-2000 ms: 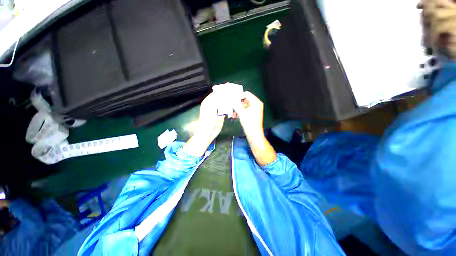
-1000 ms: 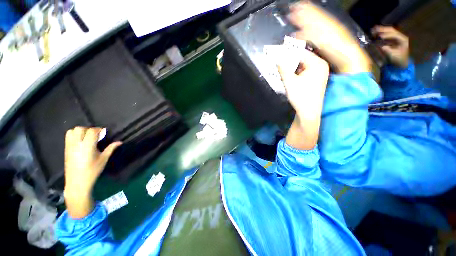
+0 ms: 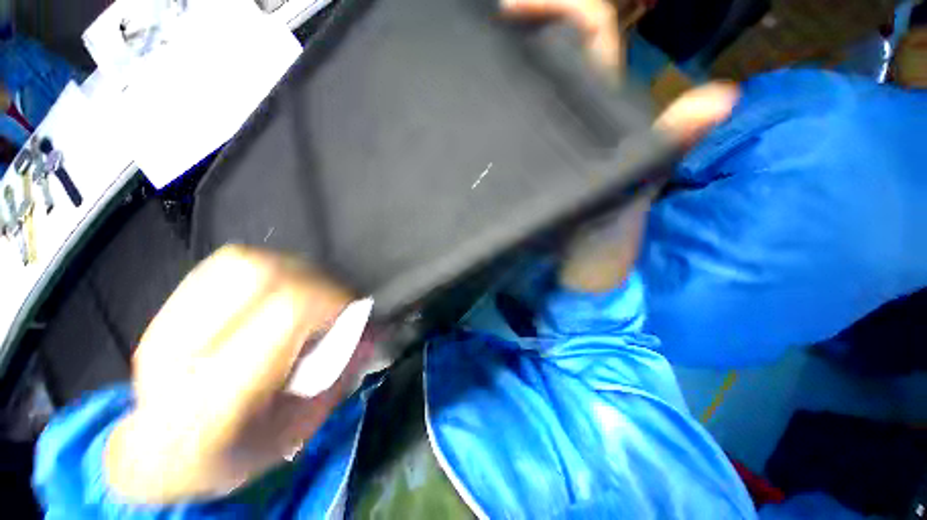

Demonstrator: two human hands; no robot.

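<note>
A black two-compartment tray [image 3: 427,152] is tilted across the centre, blurred, with its divider towards the left. My left hand [image 3: 224,376] is large and blurred at the tray's near left edge. A white label or labels [image 3: 335,350] show in its fingers; whether it also grips the tray is hard to tell. My right hand [image 3: 610,249] is under the tray's right side, supporting it, and its fingers are mostly hidden. Two small pale marks lie on the tray's surface.
Another black tray [image 3: 112,295] lies at left beside the raised white surface [image 3: 61,213], which bears a white sheet [image 3: 213,102] and small tools [image 3: 41,188]. A neighbour's blue smock [image 3: 773,223] is close at right. Other fingers [image 3: 584,20] touch the tray's far edge.
The view has shifted. A black tray now covers the centre, hiding the bench labels and the film-wrapped unit. My left hand has come closer, and my right hand has gone under the tray.
</note>
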